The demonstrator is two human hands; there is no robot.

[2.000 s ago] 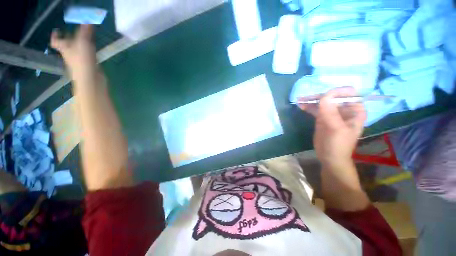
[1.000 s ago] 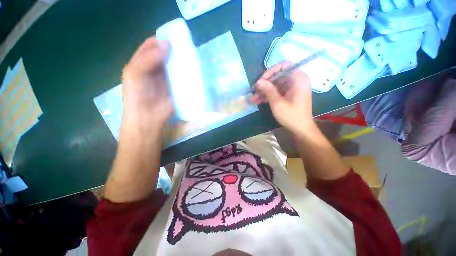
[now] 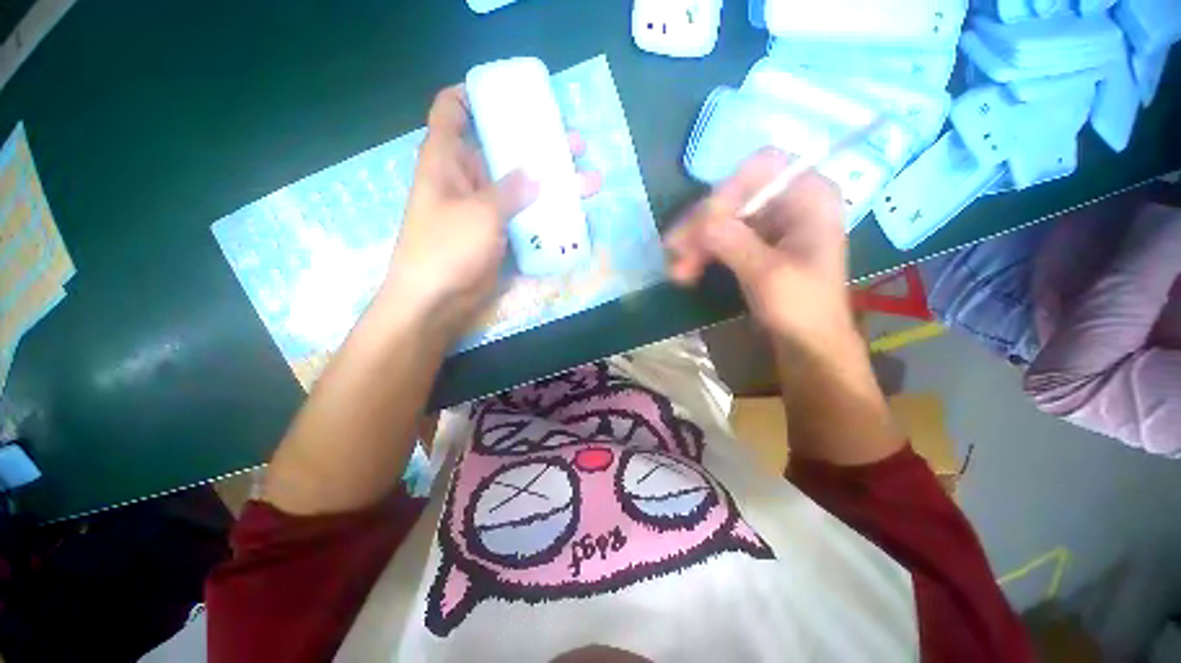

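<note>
My left hand holds a light-blue plastic housing upright over the working adhesive sheet, its end with small dark holes toward me. My thumb lies across its face. The working adhesive sheet lies on the bench under my left hand, with a tan strip along its near edge. My right hand holds the tweezers like a pen, just right of the sheet. The tweezer tip is blurred, and I cannot tell whether it carries an adhesive piece.
A pile of light-blue housings covers the right of the dark green bench. One housing lies apart at the far side. Spare adhesive sheets lie at the left edge. A seated person's legs show at the right.
My left hand came from the far left to the sheet with a housing, which now stands more upright and steady. My right hand moved left from the pile, then slightly back to the right.
</note>
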